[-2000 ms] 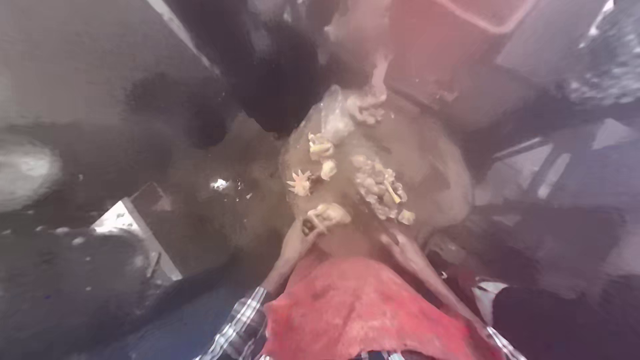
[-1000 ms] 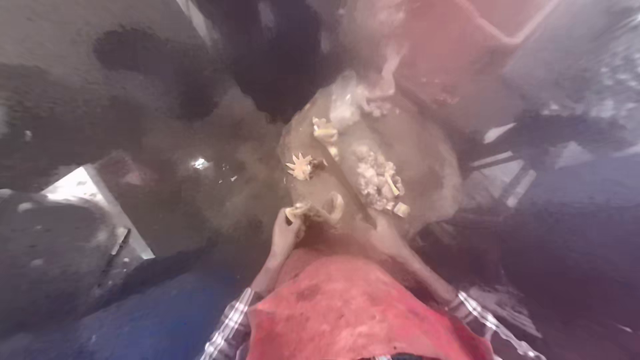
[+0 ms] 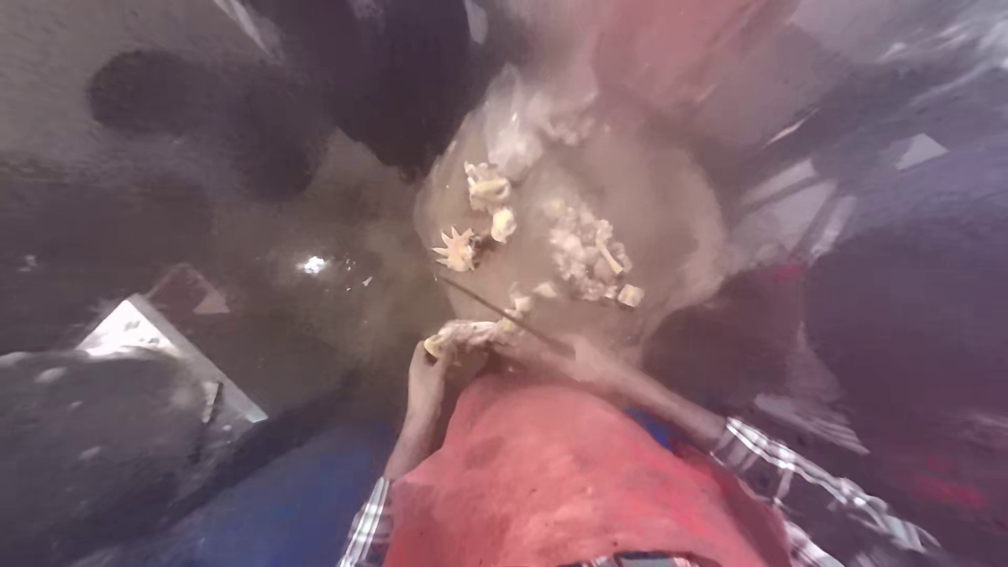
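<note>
My left hand [image 3: 431, 361] grips the near-left end of a pale piece of raw meat [image 3: 472, 332], seemingly poultry, close to the red apron. My right hand [image 3: 563, 350] is closed on the handle end of a long knife [image 3: 504, 311], whose thin blade points up and to the left over the round board. A splayed, pale yellow foot-like piece [image 3: 457, 250] lies at the board's left, with pale yellow pieces [image 3: 487, 187] beyond it. To the right of these is a heap of chopped pinkish meat [image 3: 583, 252]. The view is blurred, so fine finger detail is hidden.
The round board [image 3: 677, 213] has a whitish, plastic-like mass [image 3: 516, 130] at its far side. My red apron [image 3: 583, 472] reaches its near edge. A white-edged, angular object [image 3: 205, 362] stands at the left, beside a dark rounded shape [image 3: 87, 441].
The knife, plainly visible one second ago pointing up and left, now lies lower across the near part of the board. The held meat has changed from a curled shape to a stretched one.
</note>
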